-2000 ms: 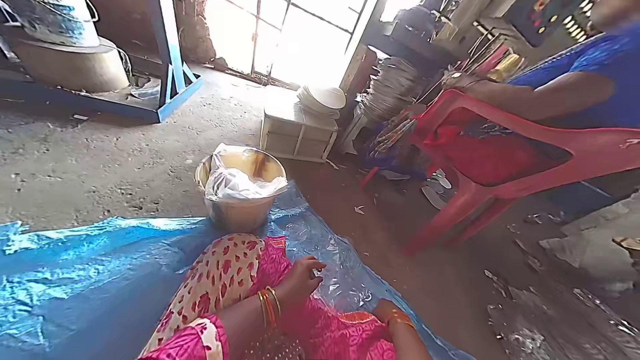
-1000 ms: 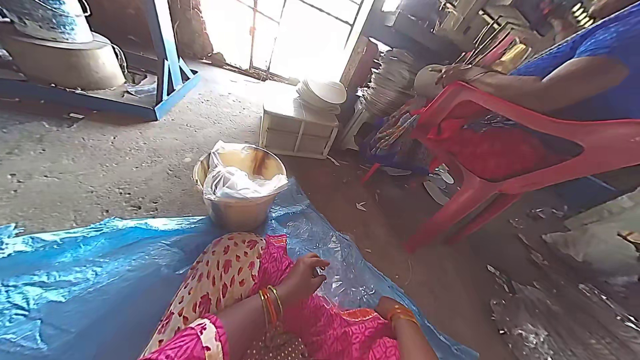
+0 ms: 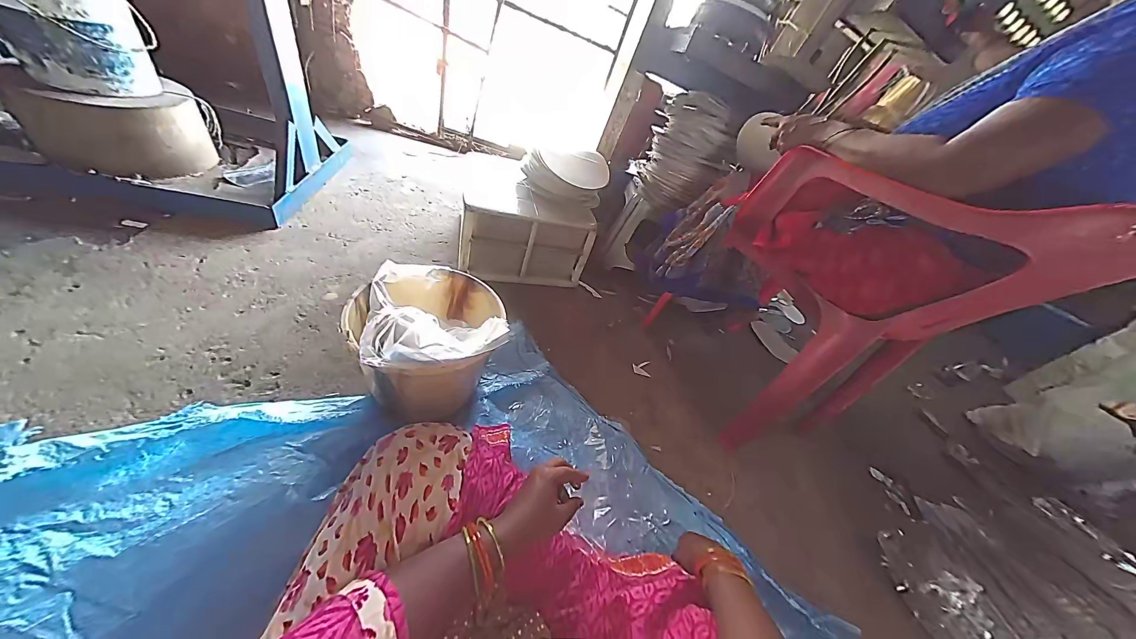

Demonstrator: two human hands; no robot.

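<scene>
My left hand (image 3: 543, 504), with bangles at the wrist, is raised over my lap on pink and floral cloth (image 3: 404, 484). Its fingers are curled, and a small shiny bit shows between thumb and fingers, too small to name. My right hand (image 3: 701, 552) rests low at the edge of the pink cloth (image 3: 612, 590); its fingers are mostly hidden. Under and around my legs lies a blue plastic sheet (image 3: 204, 497). Beyond my knees stands a metal-toned tub (image 3: 426, 390) with a white plastic bag (image 3: 426, 335) in it.
A blue metal frame (image 3: 306, 191) stands at upper left beside a bucket (image 3: 98, 49). Pale round plates (image 3: 568, 173) are stacked on a white box (image 3: 524, 240). At right, a person in blue (image 3: 1021, 133) sits in a red plastic chair (image 3: 941, 213), holding a round pale thing (image 3: 759, 142). Scraps litter the floor.
The seated person's hands and the round pale thing have shifted slightly. My hands stay nearly where they were.
</scene>
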